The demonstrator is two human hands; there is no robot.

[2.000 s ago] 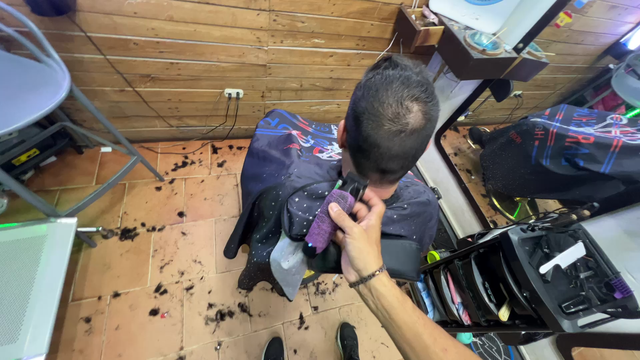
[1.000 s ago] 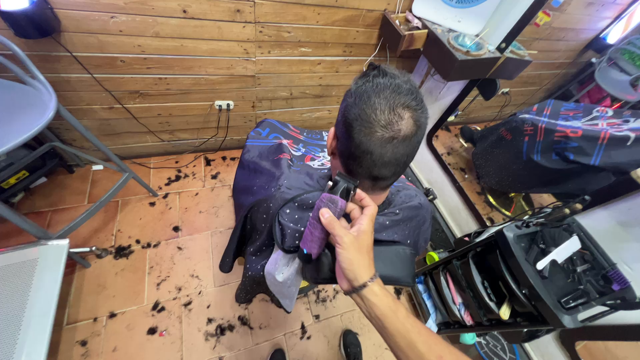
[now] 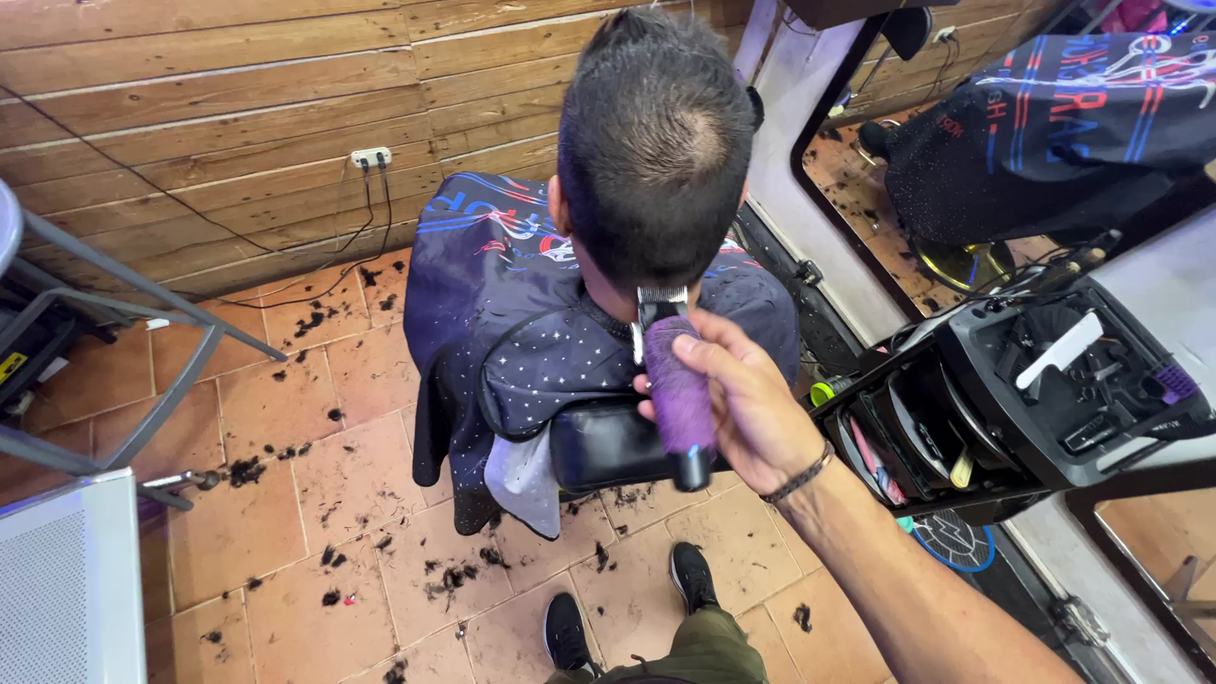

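Observation:
My right hand (image 3: 746, 394) holds an electric hair clipper (image 3: 678, 380) with a purple grip, its comb-like blade end pointing up. The blade is at the nape of a seated person's head (image 3: 660, 142), at the lower hairline; whether it touches the hair is hard to tell. The person, seen from behind, has short dark hair, longer on top. A dark barber's cape (image 3: 475, 247) with red, blue and white print covers them, and a black neck piece (image 3: 560, 356) with white specks hangs behind. Below the nape is the chair's black padded backrest (image 3: 608, 446). My left hand is out of view.
A black trolley (image 3: 950, 351) at right holds a white comb (image 3: 1059, 351) and other tools. Beyond it a mirror (image 3: 1016, 142) reflects the cape. Cut hair lies on the tiled floor (image 3: 351, 484). A grey metal chair frame (image 3: 161, 370) stands at left, and cords run from a wall socket (image 3: 370, 157).
The clipper, tilted beside the neck two seconds ago, now stands more upright at the middle of the nape, still in my right hand. The view has moved closer to the head.

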